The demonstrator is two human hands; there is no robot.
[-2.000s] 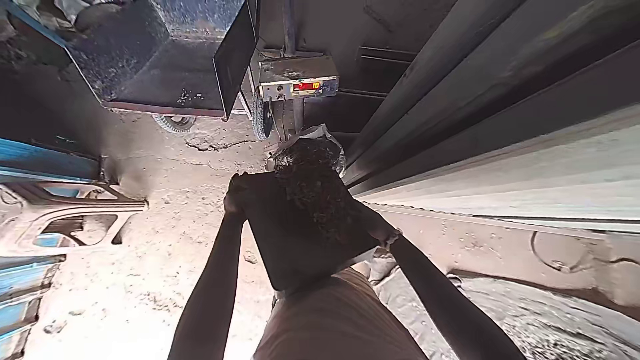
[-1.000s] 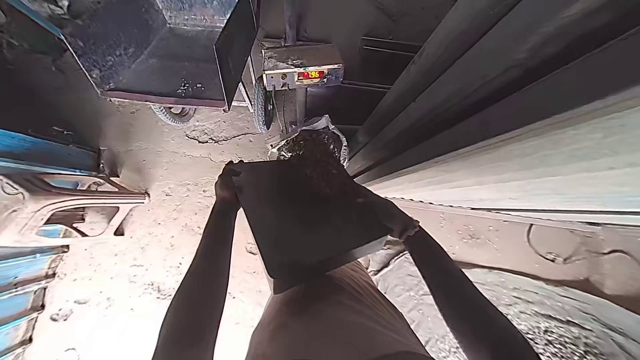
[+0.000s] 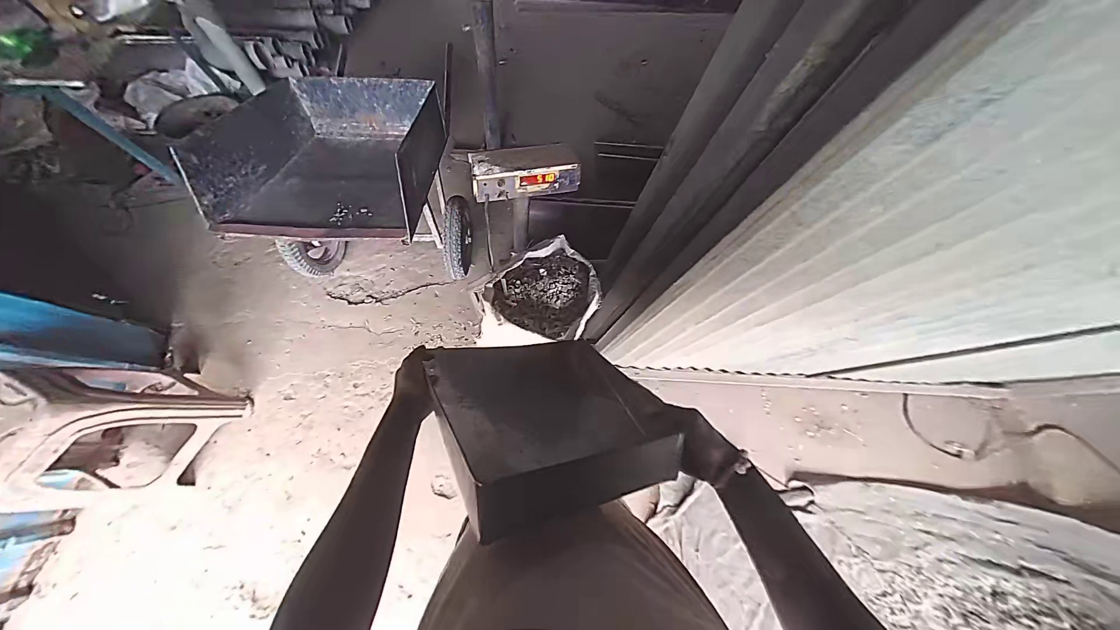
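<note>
A dark, open-fronted metal tray is held in front of my body, with no loose material visible on its floor. My left hand grips its left side near the far corner, and my right hand holds its right side near the close corner. Just beyond the tray's far edge stands an open white sack filled with dark scrap pieces. Behind the sack, a scale's display box on a post shows lit red and yellow digits.
A metal cart with rubber wheels stands at the back left. Corrugated metal sheeting rises along the right. A car door frame lies at the left, and a large sack or sheet at the lower right.
The dark scrap pieces that lay on the tray's far part are gone from it. The tray has moved back toward me, and the sack's filled mouth now shows. The view has shifted.
</note>
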